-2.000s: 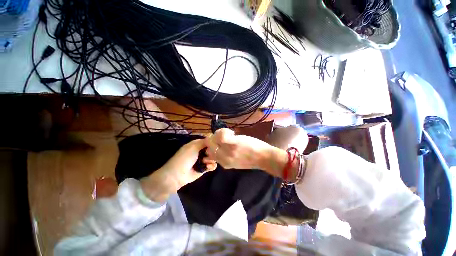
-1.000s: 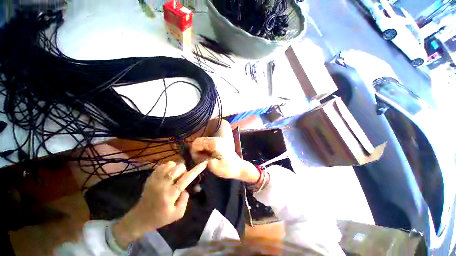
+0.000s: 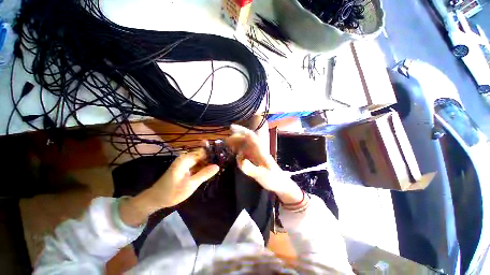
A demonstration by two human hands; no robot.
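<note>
My left hand (image 3: 180, 181) and my right hand (image 3: 260, 166) meet over the dark-clothed lap. Between their fingers is a small dark, shiny clump (image 3: 219, 154), blurred, that looks like a cable end or small black parts. My left fingers close on its left side; my right fingers are at its right side, their grip unclear. Thin black cables run towards it from the left. A large looped black cable bundle (image 3: 236, 107) lies on the white table just beyond my hands, its loose ends and plugs (image 3: 28, 88) spread at the left.
A pale basket (image 3: 322, 40) of black pieces stands at the back right. Thin black strips (image 3: 268, 40) lie beside a red and white drink carton (image 3: 236, 12). An open carton of black pieces (image 3: 314, 188) is beside my right leg; brown cartons (image 3: 379, 153) are farther right.
My hands have come together around the dark clump; my left index finger no longer points outward. The camera view has shifted, so the table and bundle appear farther right.
</note>
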